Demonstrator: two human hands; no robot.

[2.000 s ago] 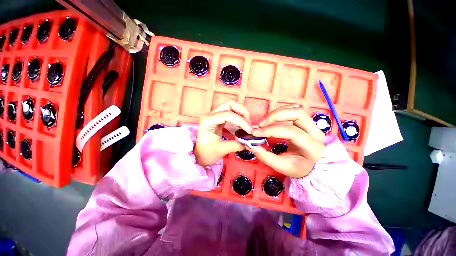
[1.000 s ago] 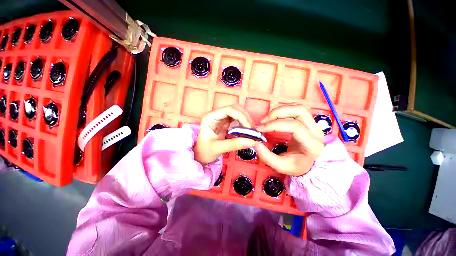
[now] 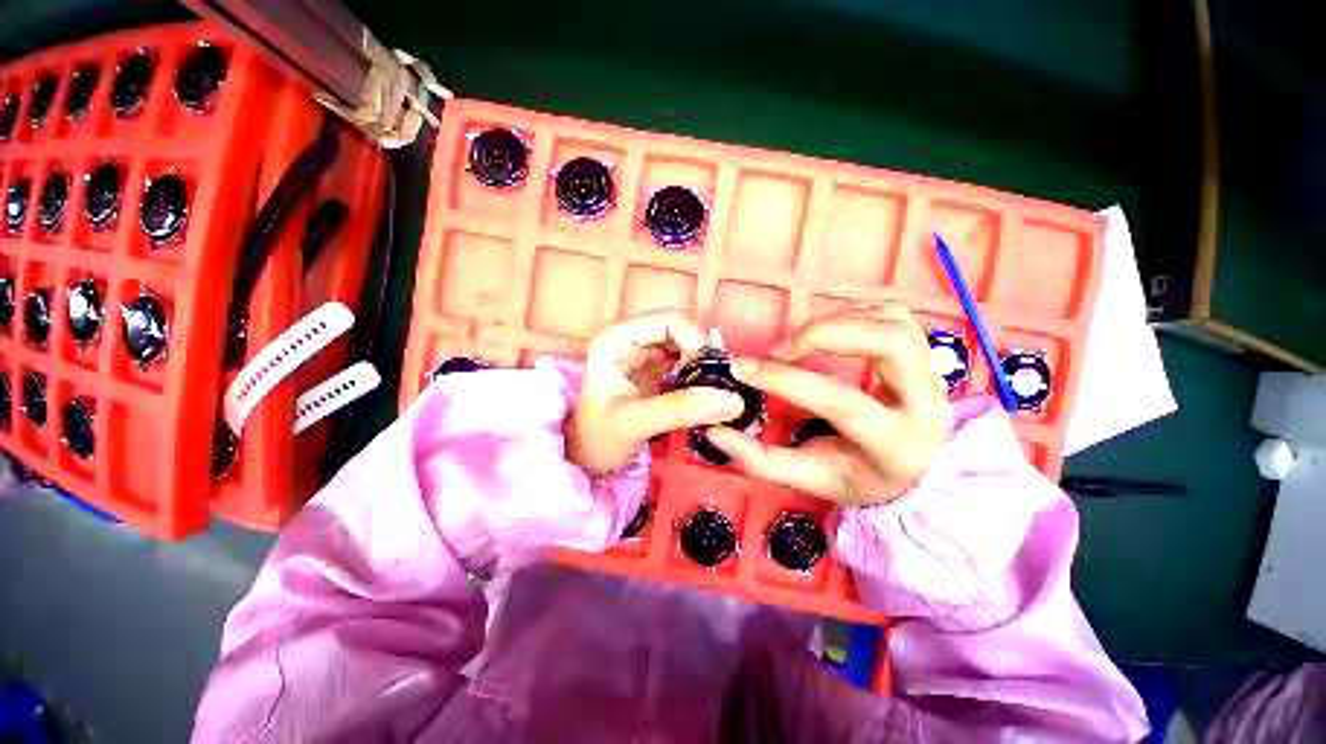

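A round black watch head is held above the tray, its ringed dark face turned up toward me. My left hand grips its left side between thumb and fingers. My right hand is at its right side, fingertips on or close to the rim; contact is partly hidden. The red-orange tray lies flat beneath, with black watch heads in several pockets, such as one at the top middle. Two at the right show pale centres, one of them near the tray edge. A blue stick lies across the right pockets.
Filled red-orange trays stand tilted at the left, with white straps and dark curved bands. A metal post with tape is at the upper left. White paper, a dark thin tool and a white box are at the right.
The watch head has turned from edge-on to showing its dark ringed side. My hands stay at about the same place over the tray.
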